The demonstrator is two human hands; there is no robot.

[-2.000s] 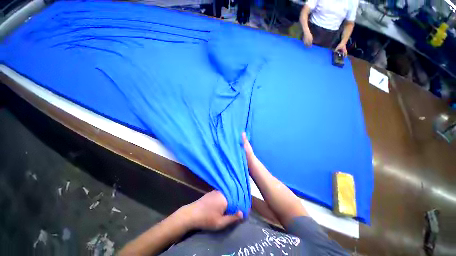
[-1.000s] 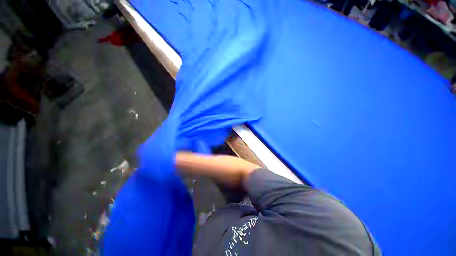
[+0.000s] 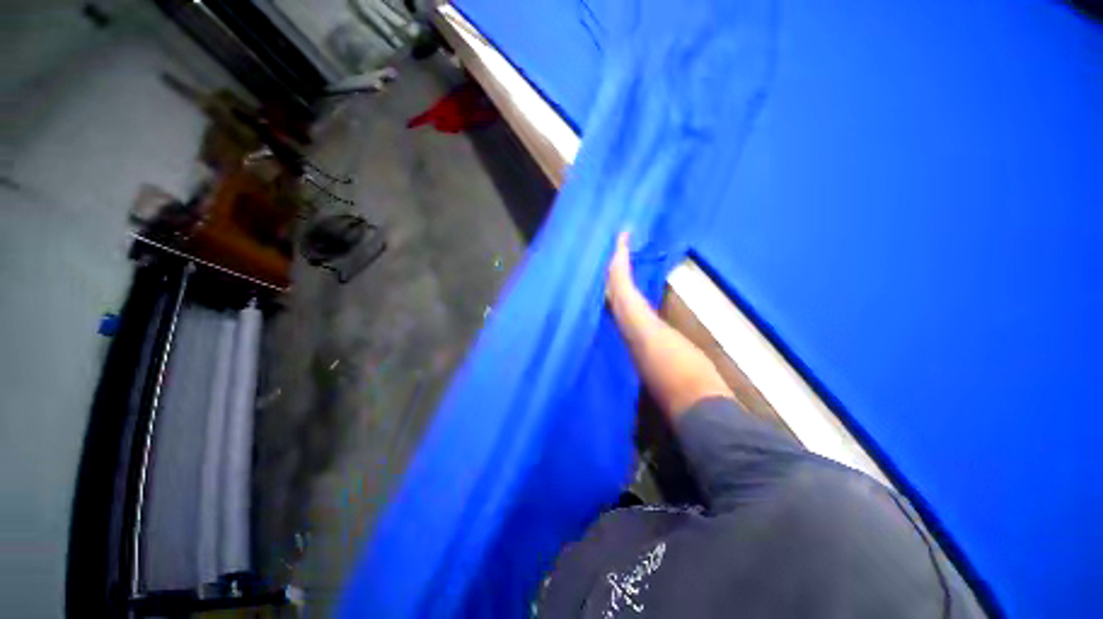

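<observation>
The blue fabric ply (image 3: 520,351) is drawn in long folds off the near table edge, towards the lower left of the picture, and hangs over the floor. My right hand (image 3: 622,272) is at this cloth, beside the table edge. One digit shows pointing up along the folds; the other fingers are hidden by the cloth, so its grip cannot be told. My left hand is not visible. The flat blue lay (image 3: 919,266) covers the table on the right.
White underlay paper (image 3: 774,369) shows along the near table edge. Red cloth (image 3: 455,110) lies on the floor beyond. A rack with pale grey rolls (image 3: 200,447) stands at the left. An orange-brown object (image 3: 242,224) and a dark wire-like item (image 3: 342,246) are behind it.
The view has swung left, away from the yellow block and the other person. The bunched cloth has been drawn out past the table edge. My right arm now reaches forward along it.
</observation>
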